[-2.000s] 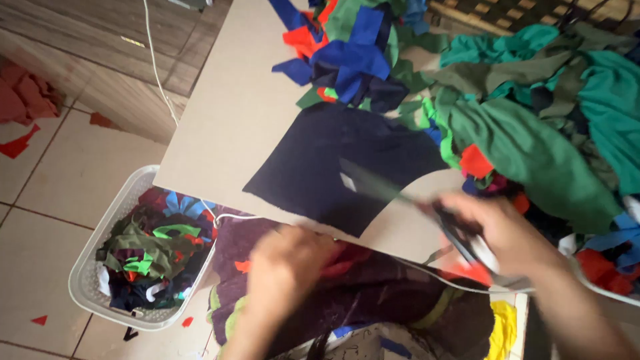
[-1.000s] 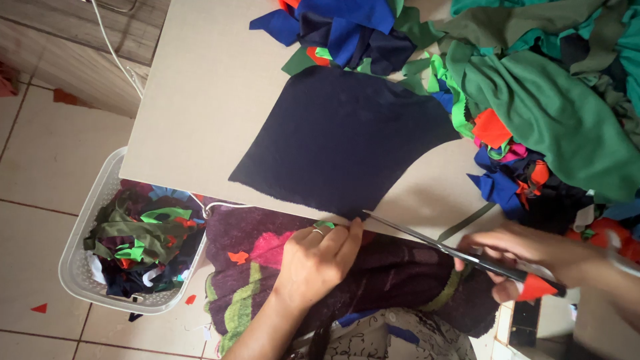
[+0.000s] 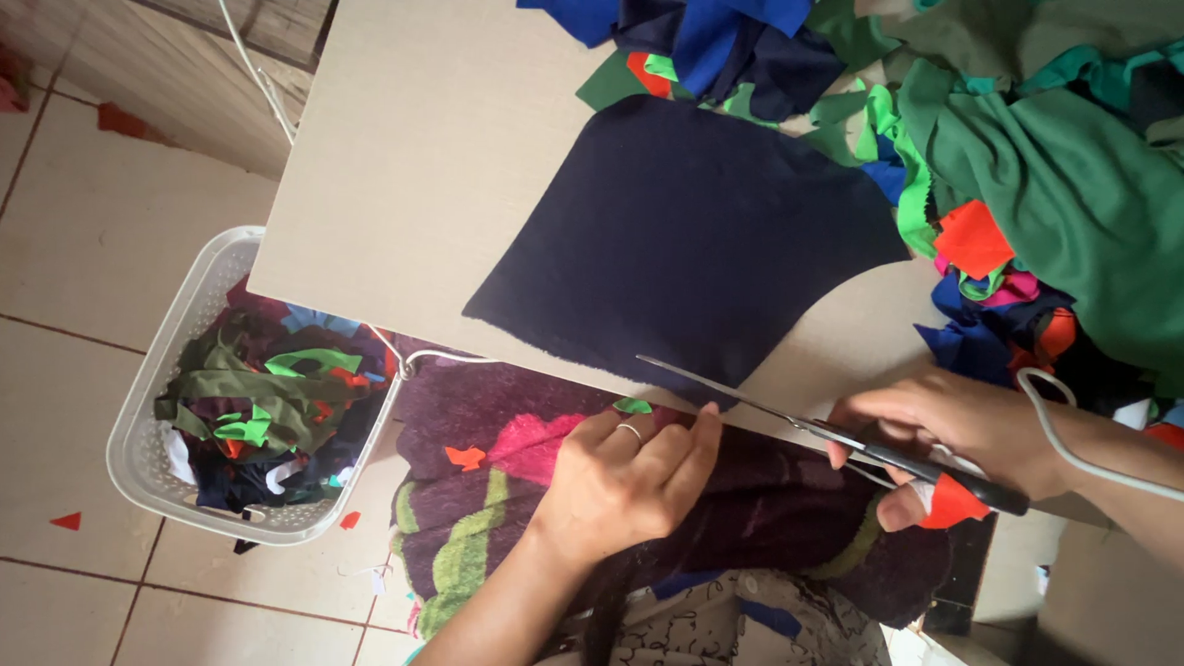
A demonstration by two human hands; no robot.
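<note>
A dark navy piece of fabric (image 3: 684, 231) lies flat on the pale tabletop (image 3: 407, 157), its lower edge along the table's near edge. My left hand (image 3: 629, 472), with a ring on one finger, is at that edge, fingertips at the fabric's lower corner; whether they pinch it is unclear. In my right hand (image 3: 953, 444) is a pair of scissors (image 3: 832, 435) with black handles, orange cloth around the handle at my thumb. The blades point left, over the lower part of the navy fabric, and look closed together.
Green cloth (image 3: 1073, 203) and mixed scraps (image 3: 721, 46) are heaped at the right and top. A white plastic basket (image 3: 139, 407) of scraps stands on the tiled floor at left. A white cord (image 3: 1091, 462) crosses my right forearm. A patterned plush blanket (image 3: 462, 555) covers my lap.
Two seconds ago the scissors and my right hand were blurred in motion over the fabric. Since one second ago, the blades have moved left over the navy fabric. The left hand stays near the table edge.
</note>
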